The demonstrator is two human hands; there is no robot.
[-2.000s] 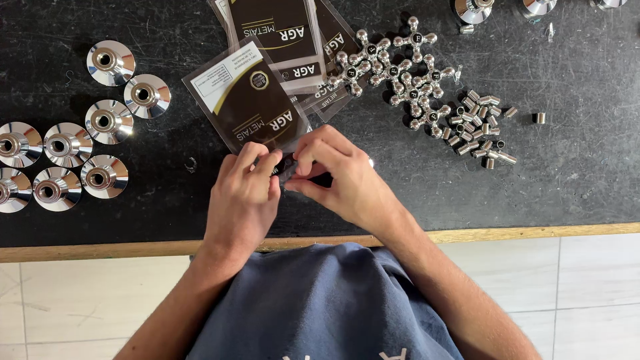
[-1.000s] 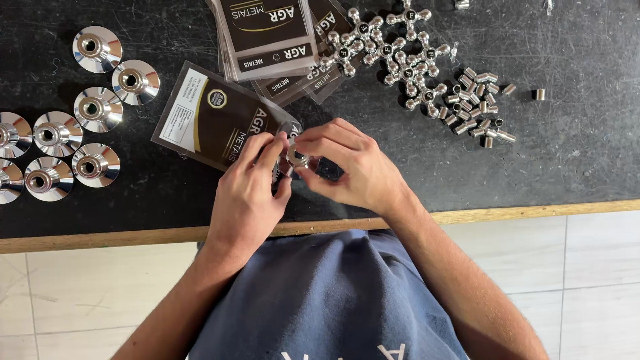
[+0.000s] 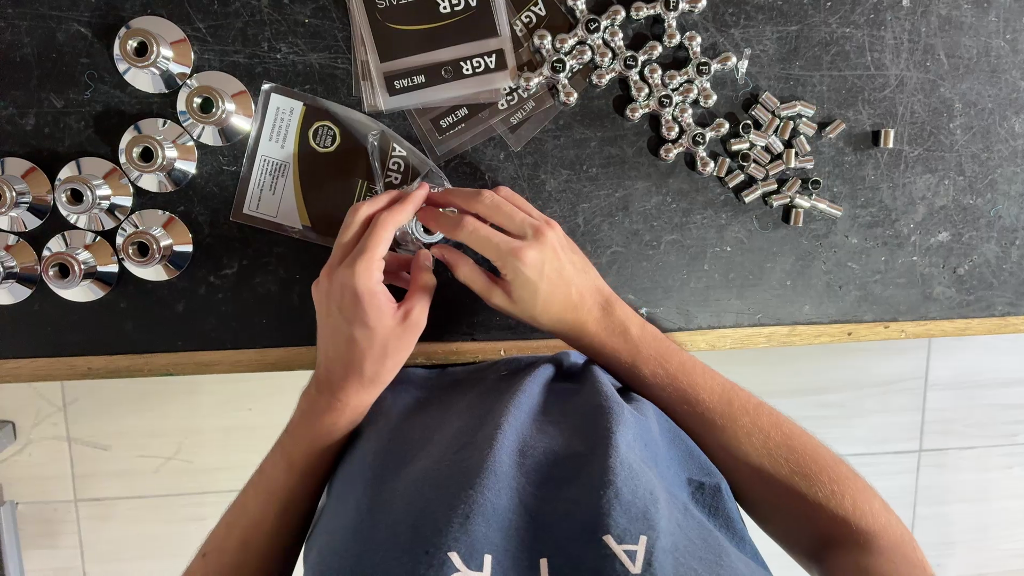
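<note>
A clear plastic package with a dark printed card [image 3: 320,172] lies tilted on the black worktop, its near end between my hands. My left hand [image 3: 372,272] grips the package's open-looking end with fingers and thumb. At its mouth a shiny metal ring-shaped part [image 3: 424,232] shows, partly hidden by fingers and film. My right hand [image 3: 512,248] touches that part and the package's edge with its fingertips. Whether the metal part is fully inside the package cannot be told.
Several chrome flanges [image 3: 158,155] stand at the left. More printed packages [image 3: 448,80] are stacked beyond my hands. Chrome cross handles [image 3: 630,62] and small metal sleeves [image 3: 774,152] lie in piles to the right. A wooden edge [image 3: 800,334] borders the worktop.
The package has turned between my hands, its far end swinging toward the left. A metal ring-shaped part now shows at my fingertips, hidden two seconds ago. The view has shifted somewhat.
</note>
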